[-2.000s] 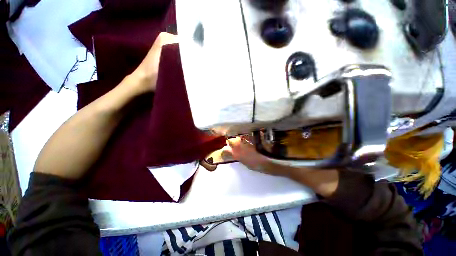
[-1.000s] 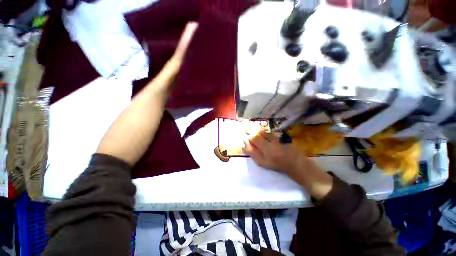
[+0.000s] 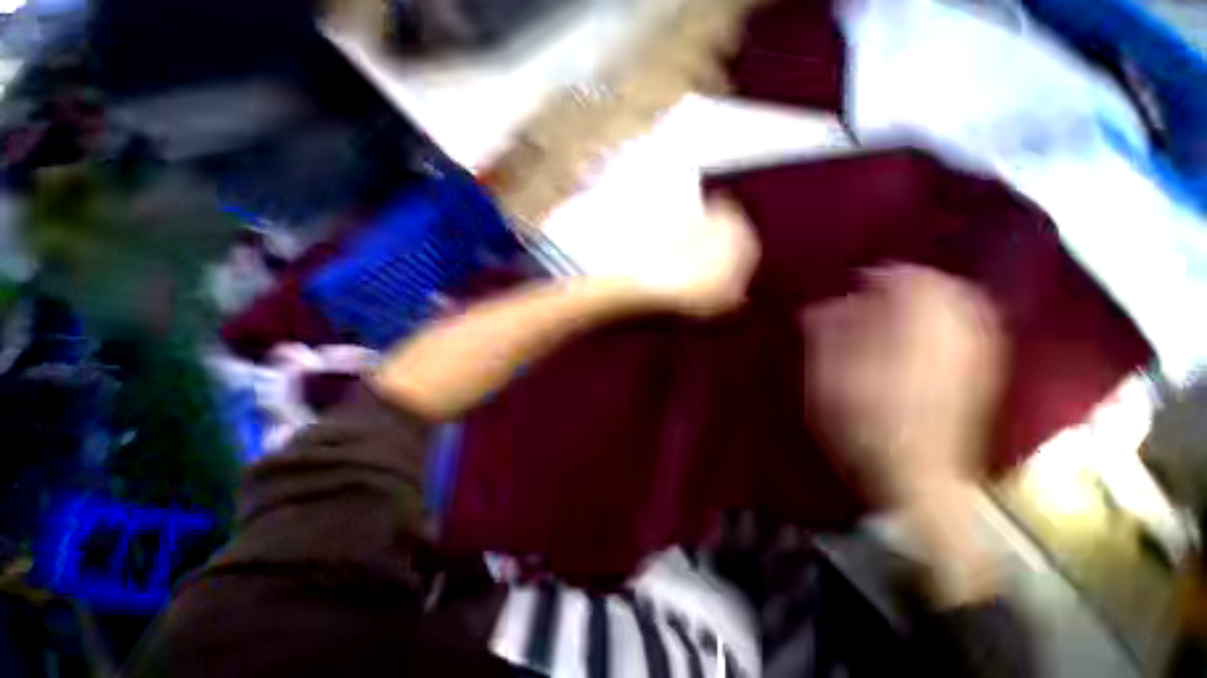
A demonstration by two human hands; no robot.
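A maroon panel (image 3: 596, 450) lies over the table's front edge and hangs down over the striped apron. My left hand (image 3: 721, 258) is blurred at the panel's upper left edge and seems to hold it there. My right hand (image 3: 913, 378) is blurred on top of the maroon cloth, to the right of my left hand; its fingers are too blurred to show whether they grip. White panels (image 3: 980, 80) lie beyond the maroon cloth at the upper right.
The white table (image 3: 635, 199) shows beyond my left hand, with a brown paper strip (image 3: 569, 133) along its edge. A blue basket (image 3: 410, 258) stands left of the table, with maroon cloth by it. Another blue basket (image 3: 133, 550) is at the lower left.
The view has swung left, and the sewing machine is out of the picture. The maroon cloth now hangs over the table edge. My right hand has left the needle area and is over the cloth.
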